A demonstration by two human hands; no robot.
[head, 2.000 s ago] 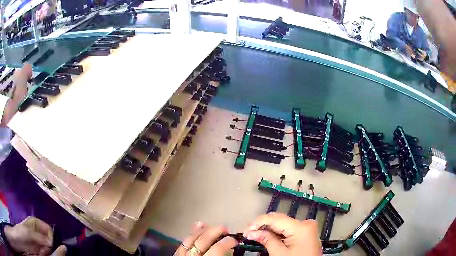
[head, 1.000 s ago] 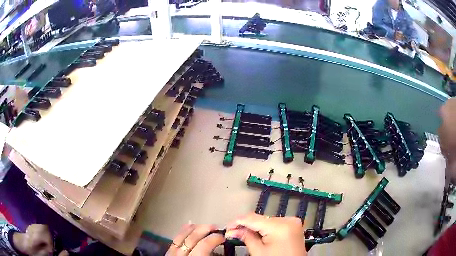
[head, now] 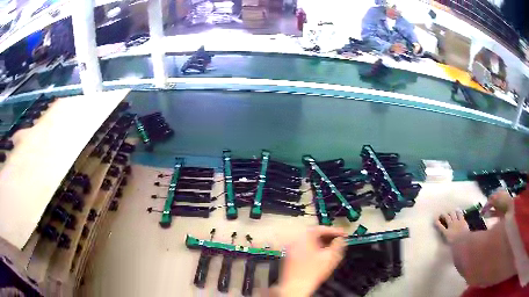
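My left hand (head: 310,261) comes in from the bottom centre, blurred. Its fingertips pinch the left end of a green PCB strip assembly (head: 380,236) whose black modules point down and overlap others beneath. Just left of it, a horizontal assembly (head: 232,248) lies on the tan bench, its right part behind my hand. My right hand is not in view. Behind them, a row of assemblies lies along the belt edge: a single one (head: 171,194), an overlapping pair (head: 261,185), and two fanned groups further right (head: 330,188), (head: 386,177).
Stacked cardboard sheets (head: 43,156) with black modules stand at left. A dark green belt (head: 290,122) runs behind, carrying an assembly (head: 154,127). A white ribbed block (head: 437,171) sits at right. Another person's hands (head: 464,232), with red sleeve, work at far right. A person sits opposite.
The view has swung right, so the bench things sit further left. My two hands were together; now only one shows, at the right assembly, whose strip has turned from diagonal to nearly level.
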